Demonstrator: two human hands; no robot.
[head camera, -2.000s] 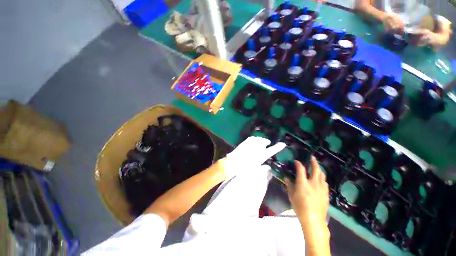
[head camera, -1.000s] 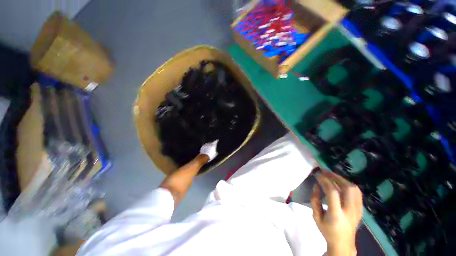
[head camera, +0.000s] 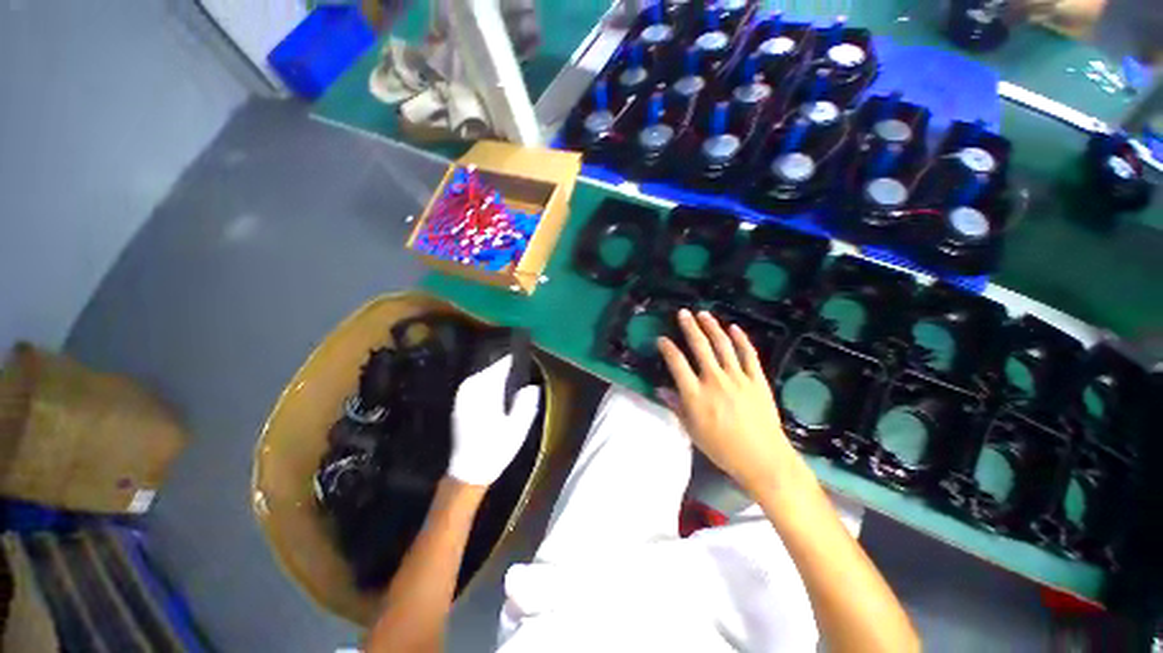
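Observation:
My left hand, in a white glove, is over the carton of black housings, with a dark housing part between thumb and fingers; the glove hides part of it. My right hand is bare, its fingers spread on the near row of black housings; it grips nothing that I can see. The housings lie in two rows on the green bench, with green showing through their round holes.
A small open carton of blue, red and white pieces stands on the bench. Units with silver discs and blue cylinders stand on a blue sheet beyond. A metal post rises behind the carton. Another person's hand shows top right.
The view has swung back to the bench. My left hand has risen from inside the large carton with a black part. My right hand has moved from the bench edge onto the housings.

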